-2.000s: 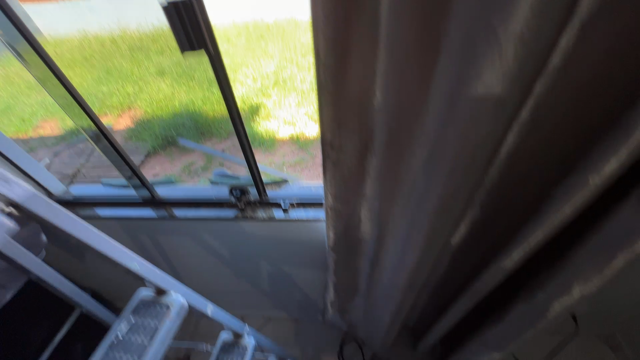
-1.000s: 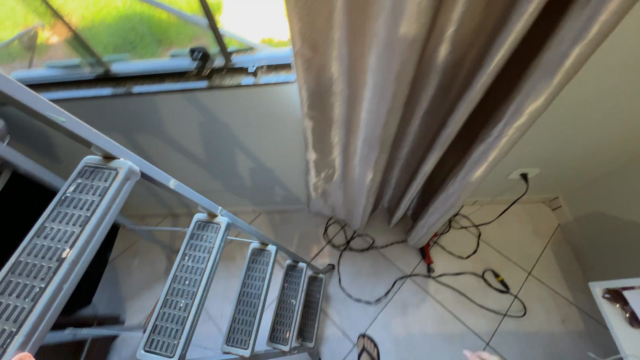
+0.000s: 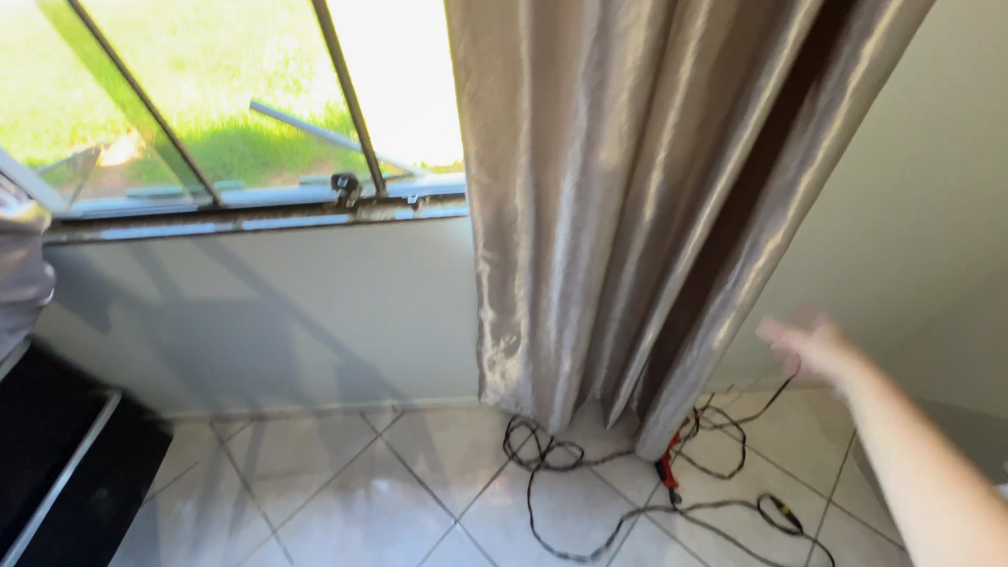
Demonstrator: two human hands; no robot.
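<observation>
My right hand (image 3: pixel 811 342) reaches in from the right edge, blurred, its fingers spread and pointing at the curtain; I see nothing held in it. Just left of it hangs a long, shiny taupe curtain (image 3: pixel 583 197) in deep folds, its hem near the floor. Whether the fingers touch the cloth is not clear. Below the hand a black power cord (image 3: pixel 614 543) lies in loops on the tiles, and a red and black tool or fitting (image 3: pixel 668 468), partly hidden by the hem, lies among them. My left hand is out of view.
A sliding window (image 3: pixel 346 189) with dark frame bars stands at the upper left, grass beyond it. Below it runs a grey wall (image 3: pixel 260 315) down to the tiled floor (image 3: pixel 378 504). A black object with a metal strip (image 3: pixel 71 472) and bunched cloth (image 3: pixel 24 268) are at the left edge.
The metal stepladder seen at the left one second ago is out of view. My right hand, only partly visible at the bottom edge then, now extends beside the curtain.
</observation>
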